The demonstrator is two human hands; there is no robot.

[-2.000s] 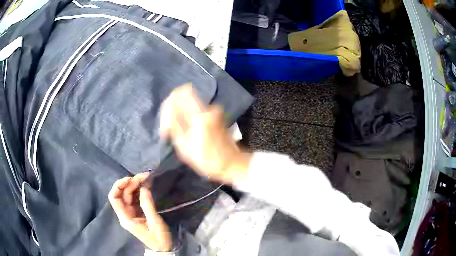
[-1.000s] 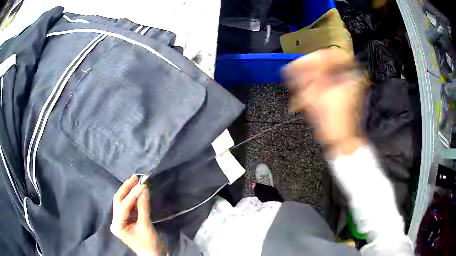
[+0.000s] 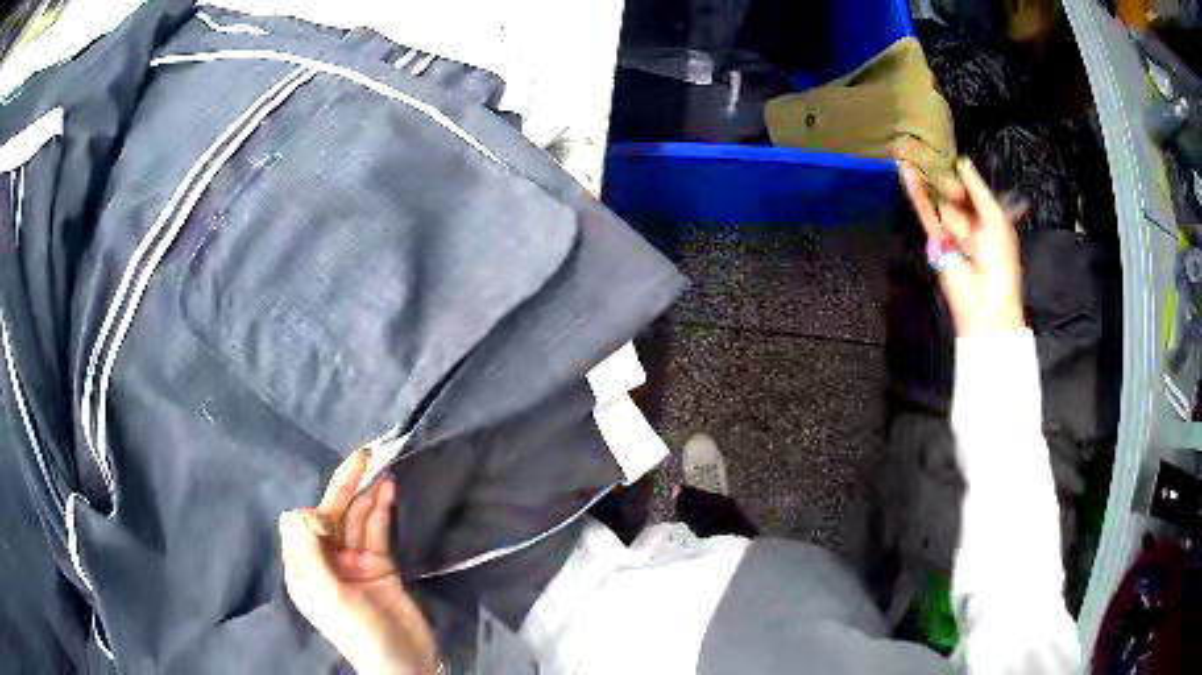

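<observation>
The dark grey-blue jacket [image 3: 119,528] with white binding lines lies spread at the left. My left hand [image 3: 356,554] pinches its near edge beside the lower end of the rounded pocket panel [image 3: 382,251]. White tags [image 3: 630,435] hang at the jacket's right edge. My right hand [image 3: 962,237] is raised far to the right, away from the cloth, with fingers bent and a small pink and white item in the palm. A needle and thread cannot be made out clearly.
A white table [image 3: 560,66] shows behind the jacket. A blue bin [image 3: 751,185] holds dark pieces and a tan garment [image 3: 850,112]. Dark clothes [image 3: 1055,297] and black plastic bags lie at the right, beside a grey metal shelf [image 3: 1127,264]. A shoe [image 3: 704,464] stands on the speckled floor.
My right hand has moved from over the jacket out to the far right. The white tags, mostly covered before, now show. My left hand stays at the same edge.
</observation>
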